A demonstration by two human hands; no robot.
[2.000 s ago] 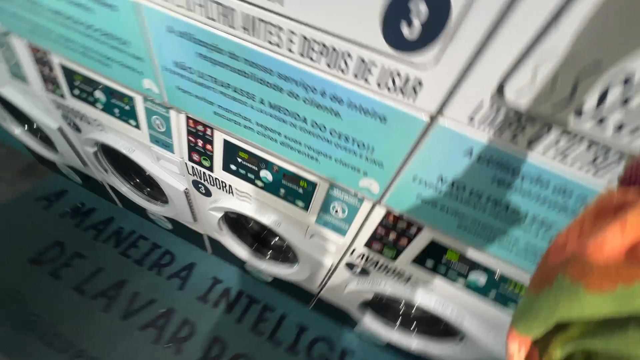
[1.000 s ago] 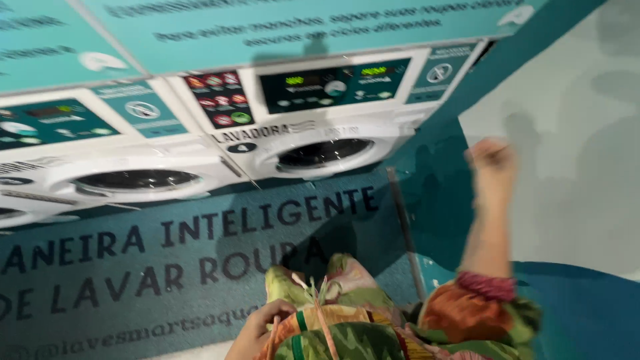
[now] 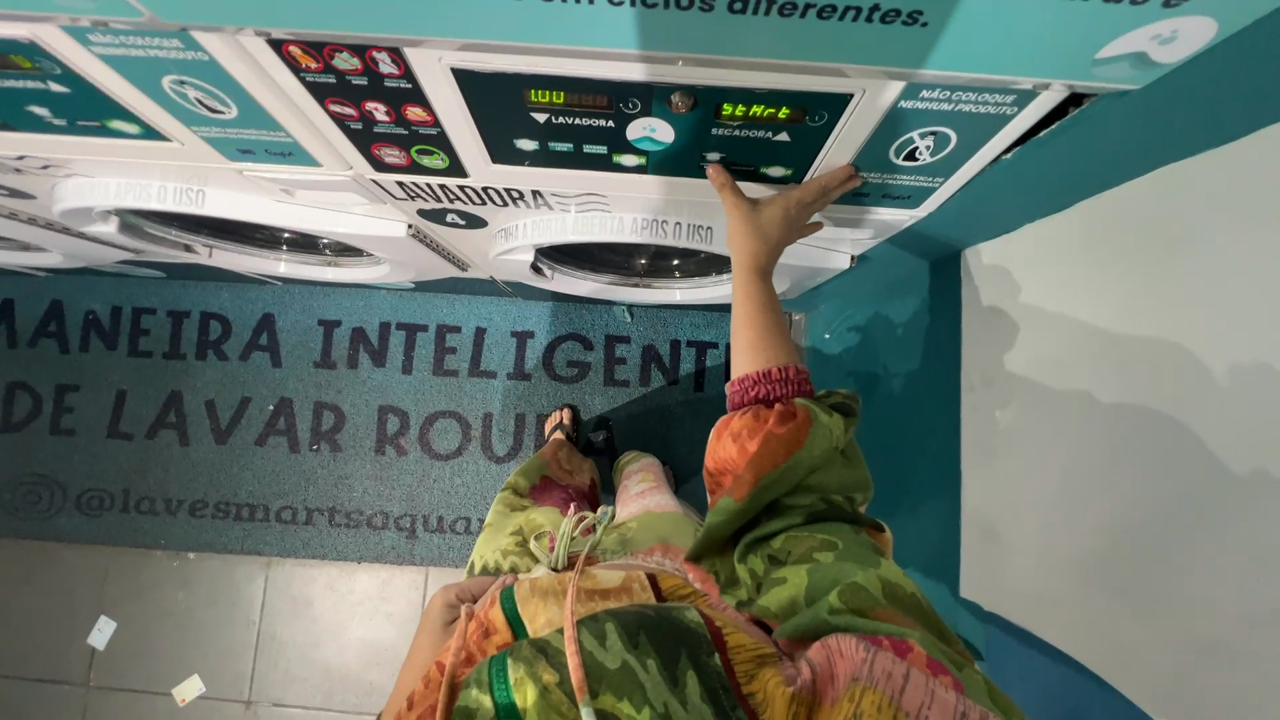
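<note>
My right hand (image 3: 765, 215) is raised with fingers spread at the lower edge of the control panel (image 3: 655, 120) of a washer-dryer stack. Its thumb tip lies at the buttons on the dryer side; whether it presses one I cannot tell. The hand holds nothing. Two green lit displays glow on the panel. Below it the round washing machine door (image 3: 630, 265) is partly behind my wrist. My left hand (image 3: 470, 597) rests low against the patterned clothing at my waist, its fingers mostly hidden.
More front-loading washing machines (image 3: 240, 235) stand to the left. A dark teal floor mat (image 3: 250, 400) with lettering lies below them. Two small cards, one white (image 3: 101, 632) and one pale yellow (image 3: 188, 689), lie on the grey tiles. A white and teal wall (image 3: 1120, 370) rises at the right.
My right hand, a closed fist in front of the wall at the right one second ago, has moved left to the control panel and its fingers are spread. My left hand remains at my waist.
</note>
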